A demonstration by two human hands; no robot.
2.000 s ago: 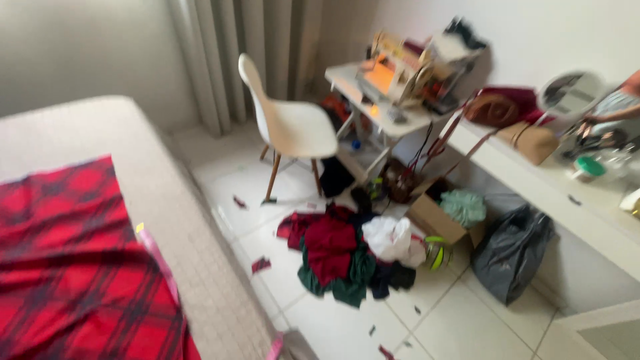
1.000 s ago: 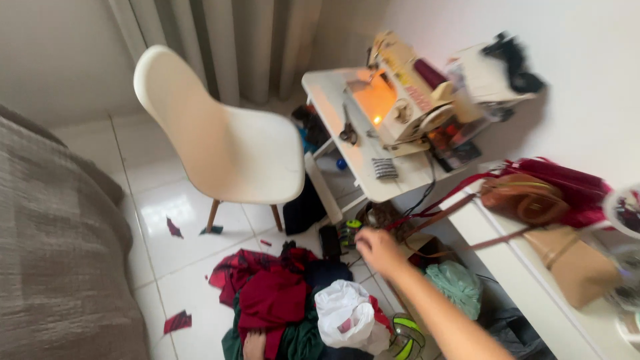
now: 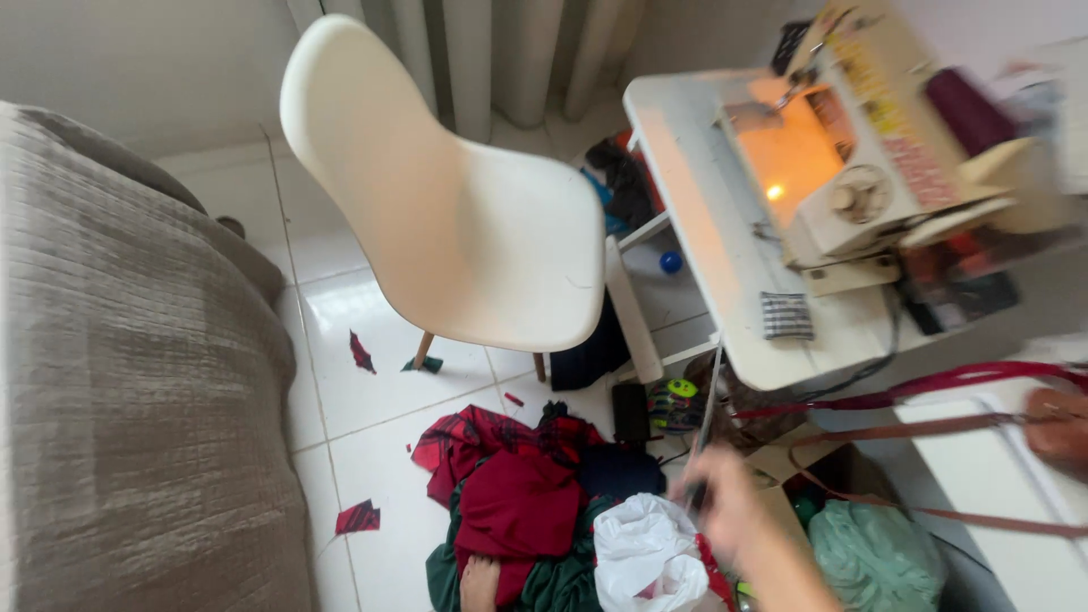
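My right hand [image 3: 722, 497], blurred, is at the lower right, closed around the dark handle of what looks like a pair of scissors [image 3: 712, 399]. Their long thin metal blade points up past the rounded corner of the white sewing table [image 3: 680, 170]. Below and left of the hand lie a white plastic bag [image 3: 650, 544] and a floor pile of dark red cloth [image 3: 523, 510], red plaid cloth [image 3: 450, 429] and dark green cloth [image 3: 557, 586]. A sewing machine [image 3: 884, 161] with its lamp lit and a checked pincushion [image 3: 787, 316] rest on the table. My left hand is out of view.
A white chair [image 3: 501, 246] with wooden legs stands left of the table. Plaid scraps [image 3: 359, 517] lie on the tiles. A bare foot [image 3: 478, 582] touches the pile. At the lower right are a cardboard box [image 3: 786, 527], a green plastic bag [image 3: 875, 548] and a brown strap [image 3: 901, 429]. A grey-covered bed [image 3: 153, 365] fills the left.
The scissors that lay on the sewing table one second ago are off it; my right hand, empty then, now grips what looks like them. The view has moved closer to the chair and table.
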